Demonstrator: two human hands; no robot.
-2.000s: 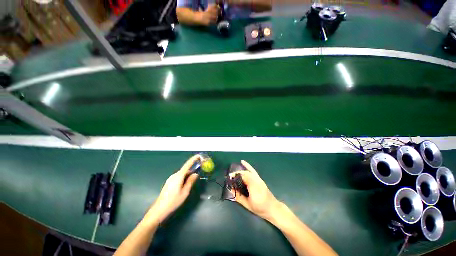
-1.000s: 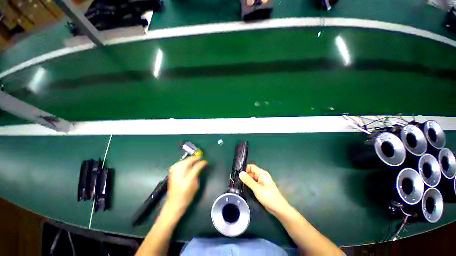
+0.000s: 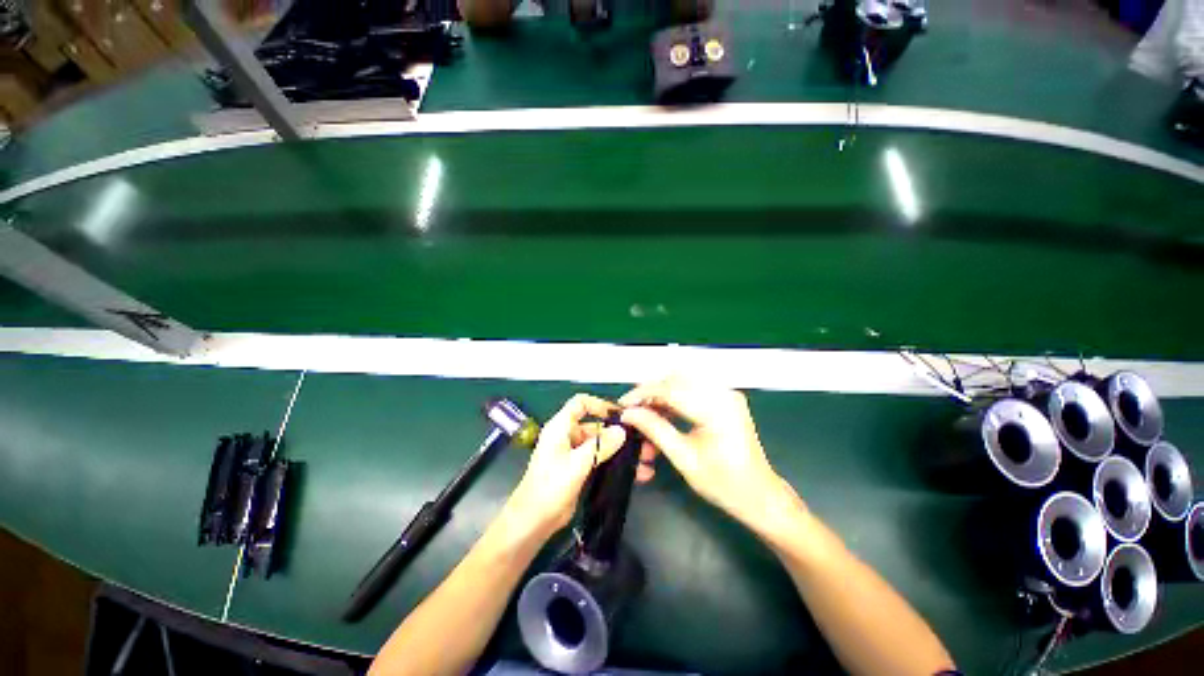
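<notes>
A black barrel housing with a silver ring face (image 3: 564,623) lies at the front edge of the bench, its ring towards me. A slim black housing (image 3: 609,508) runs from it up to my hands. My left hand (image 3: 570,462) grips the slim housing's far end from the left. My right hand (image 3: 693,442) has its fingertips at the same end, by a thin dark wire. What the right fingertips pinch is too small to tell. A mallet (image 3: 442,506) with a silver and yellow head lies left of my hands.
Several barrel housings (image 3: 1071,539) with loose wires stand at the right. Spare slim black housings (image 3: 246,505) lie at the left. A green conveyor (image 3: 634,284) with a white rail (image 3: 528,359) runs beyond the bench. A grey post (image 3: 99,291) stands at the left. A dark block (image 3: 692,62) lies across the conveyor.
My left hand has left the mallet and moved right to the slim housing. My right hand has moved up to its far end. The barrel has shifted left and down.
</notes>
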